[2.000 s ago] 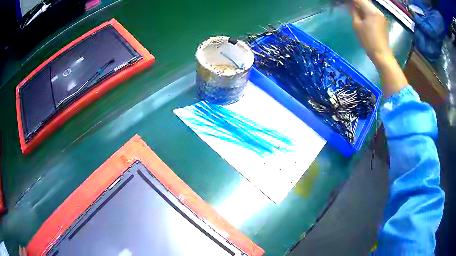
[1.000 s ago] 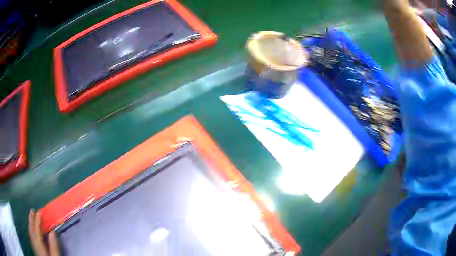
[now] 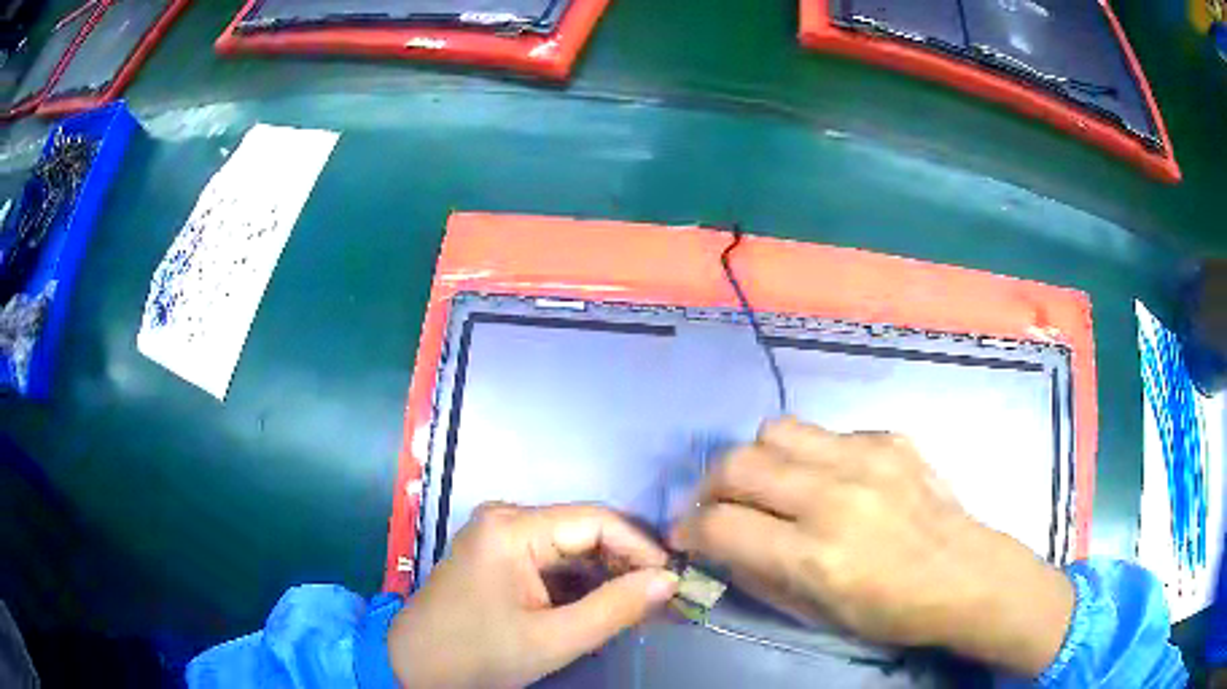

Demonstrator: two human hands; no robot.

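Note:
A dark grey laptop cover [image 3: 592, 404] lies in a red-orange foam cradle [image 3: 579, 249] in front of me. A thin black cable [image 3: 767, 343] runs from the cradle's far edge over the cover and under my right hand. My left hand [image 3: 538, 592] pinches a small yellowish connector end [image 3: 701, 588] between thumb and forefinger, low over the cover. My right hand [image 3: 848, 538] is closed on the cable right beside it; its fingertips are partly hidden and slightly blurred. A thin lead runs right from the connector under my right hand.
At left are a blue tray [image 3: 81, 202] of dark cables and a white sheet [image 3: 242, 256] with dark specks. At right is a sheet with blue strips [image 3: 1173, 458]. More covers in red cradles [image 3: 404, 47] lie along the far side, one at far right [image 3: 996, 88].
The view has swung left. My right hand has come from the right-hand tray to the cover, and a cable now lies across it. My left hand has moved from the cradle's left edge to the connector.

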